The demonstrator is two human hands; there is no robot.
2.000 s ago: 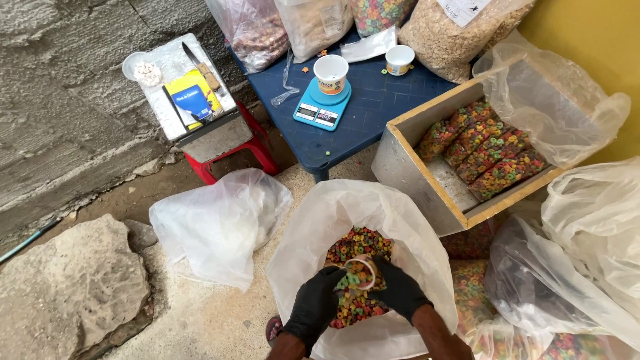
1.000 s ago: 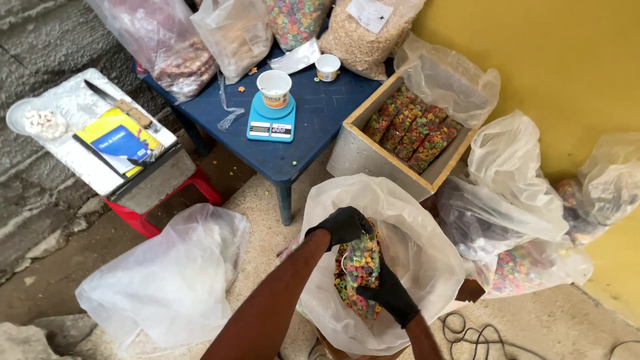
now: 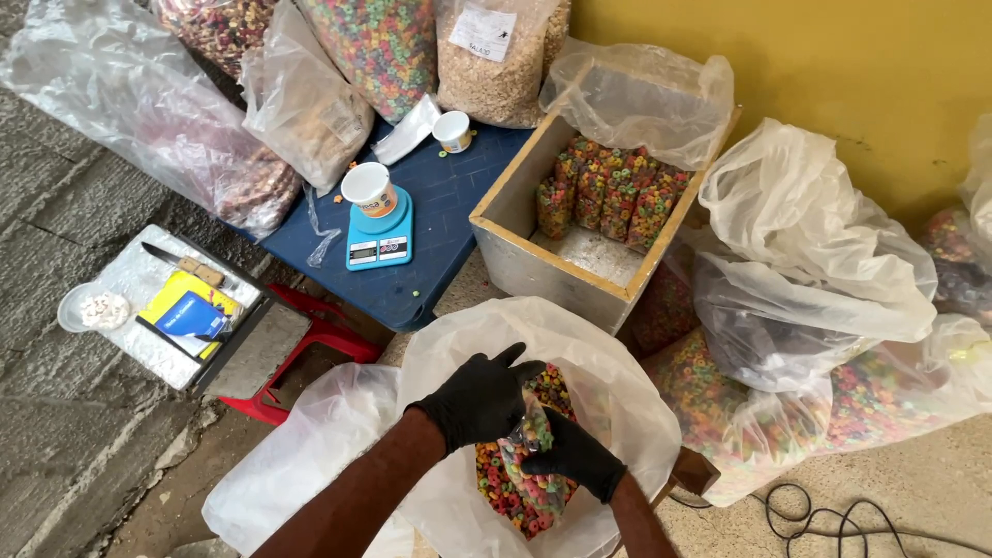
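Note:
Both my hands wear black gloves and are over a large translucent sack [image 3: 442, 349] with loose coloured cereal rings [image 3: 496, 484] inside. A small clear bag of cereal rings [image 3: 533, 465] is between them. My left hand [image 3: 484, 395] is at the bag's upper end, its index and middle fingers spread and the rest partly hidden. My right hand [image 3: 577, 457] grips the bag's side. A wooden-rimmed box [image 3: 558, 267] beyond holds several filled cereal bags [image 3: 608, 190]. A white plastic cup [image 3: 370, 190] stands on a blue digital kitchen scale [image 3: 380, 240].
The blue table [image 3: 442, 198] carries large bags of cereal, a smaller cup [image 3: 452, 132] and thin plastic bags [image 3: 407, 130]. At left, a knife [image 3: 182, 262] and booklets lie on a white board [image 3: 139, 341] above a red stool [image 3: 310, 341]. Filled sacks lie at right; a black cable [image 3: 833, 515] crosses the floor.
Two seconds ago my hands held a round-rimmed container over the loose cereal; now a small filled bag is between them. The left hand has shifted to the bag's upper end. The view has turned.

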